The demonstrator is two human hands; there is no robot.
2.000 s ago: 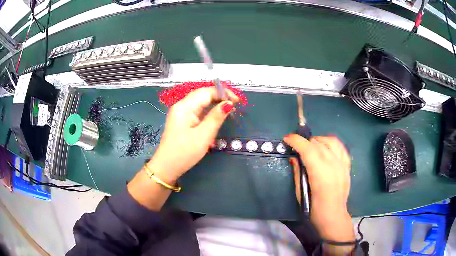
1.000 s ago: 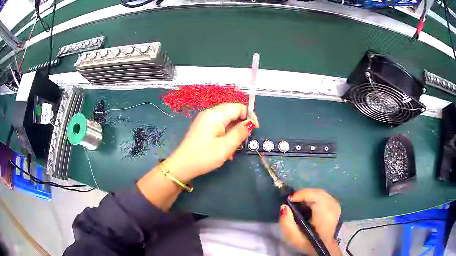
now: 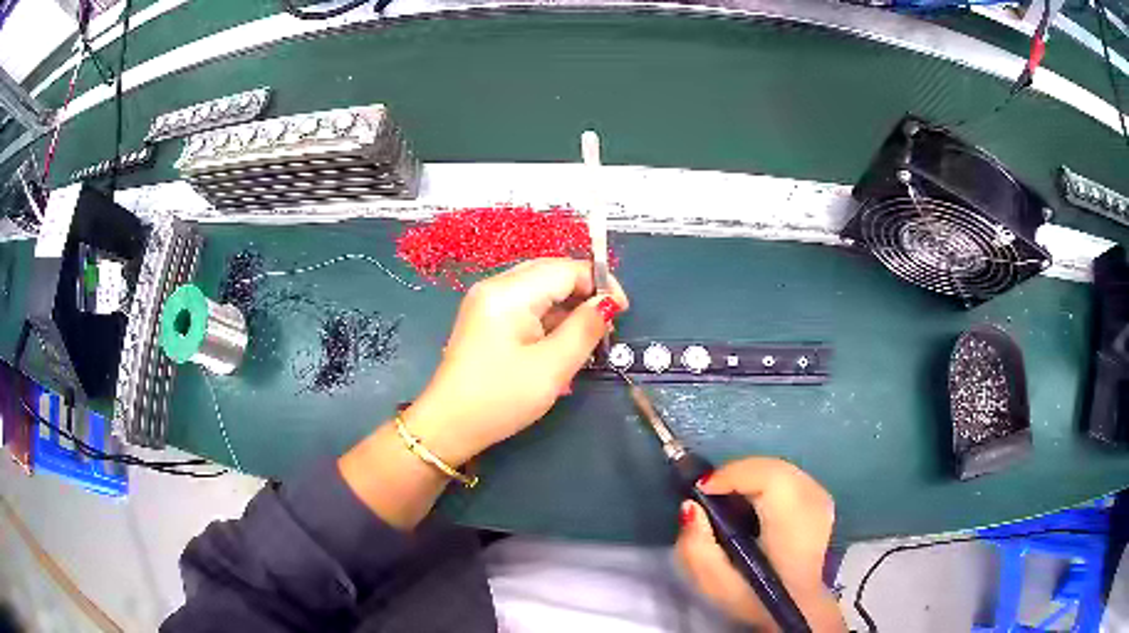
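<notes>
My left hand (image 3: 526, 328) grips pale tweezers (image 3: 597, 210), wide end up; their tips are hidden at the left part of the black LED bar housing (image 3: 786, 361). White LED discs (image 3: 657, 357) show in the bar beside my fingers; its right part has small pale spots and no discs. My right hand (image 3: 761, 532) holds the soldering iron (image 3: 731, 526) by its black handle. The iron's tip points up-left to the bar's front edge near the leftmost visible disc; contact cannot be told.
Red wires (image 3: 489, 241) lie behind my left hand, black wires (image 3: 347, 346) to the left. A solder spool (image 3: 223, 334) and stacked grey bars (image 3: 297, 158) stand at left. A round-guarded fan (image 3: 947, 223) and a dark scoop with grainy filling (image 3: 984, 390) are at right.
Since two seconds ago, the tweezers and left hand have moved right to the bar. The iron has turned from upright to pointing at the discs. Over the last second both shifted slightly left.
</notes>
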